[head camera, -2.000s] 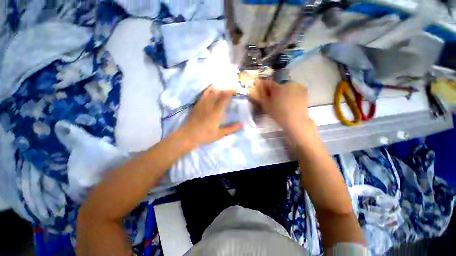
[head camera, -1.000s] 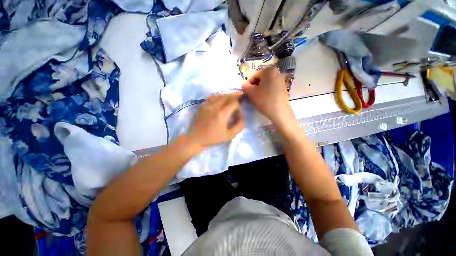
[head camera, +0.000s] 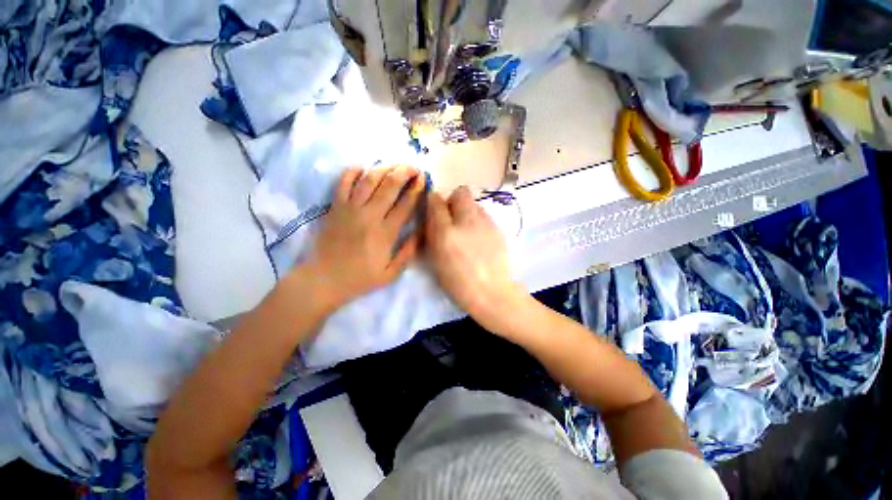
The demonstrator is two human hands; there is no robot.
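Note:
A pale blue-white garment panel [head camera: 367, 317] lies on the machine table below and left of the presser foot and needle [head camera: 427, 127], which sit under a bright lamp. My left hand [head camera: 364, 229] lies on the panel with its fingers spread near a dark edge of the cloth. My right hand [head camera: 468, 244] is beside it at the panel's right edge, fingers bent onto the cloth; whether it pinches the edge is hard to tell. A small metal edge guide [head camera: 514, 145] stands out to the right of the foot. A thin dark thread lies right of my right fingertips.
Scissors with yellow and red handles [head camera: 641, 161] lie at the right, under a crumpled grey-blue scrap [head camera: 650, 78]. Navy floral fabric [head camera: 88, 234] is heaped at the left. More blue-white cloth [head camera: 724, 342] hangs below the ruler edge [head camera: 675, 210]. A white card [head camera: 340, 444] is near my lap.
My right hand has come down from beside the needle to the panel's right edge. My left hand has moved up and flattened on the cloth. The edge guide now shows swung out. The view has shifted.

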